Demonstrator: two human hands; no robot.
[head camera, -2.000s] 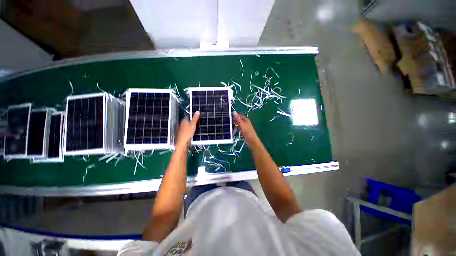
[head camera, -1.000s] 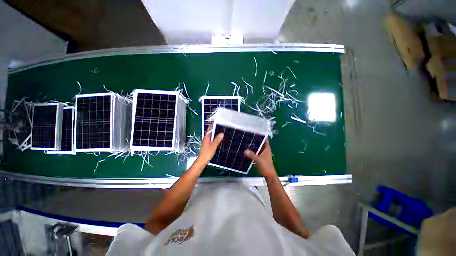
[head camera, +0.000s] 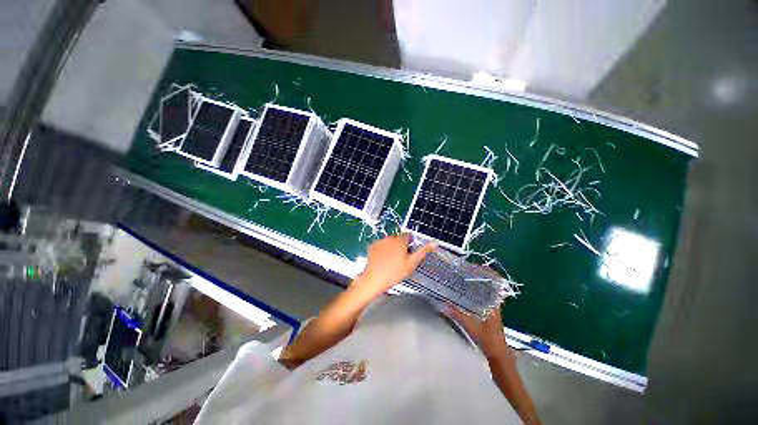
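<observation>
A panel stack (head camera: 455, 280) is held edge-on at the belt's near edge, its grey ribbed side facing up and white threads at its right end. My left hand (head camera: 394, 262) grips its left end. My right hand (head camera: 482, 319) holds its right end from below, partly hidden by the stack. Just beyond it a solar panel (head camera: 449, 202) lies face up on the green conveyor belt (head camera: 399, 100). To the left stand two thick panel stacks, the nearer (head camera: 356, 168) and the farther (head camera: 283, 148).
More panels (head camera: 209, 131) lie at the belt's far left. Edge trimmings (head camera: 555, 189) are scattered on the right part. A small blue tool (head camera: 539, 345) lies on the near rail. A white cabinet (head camera: 532, 37) stands behind the belt.
The held stack has turned from showing its dark panel face to showing its ribbed side. The panel behind it is now mostly uncovered. The camera view has rotated and shifted left.
</observation>
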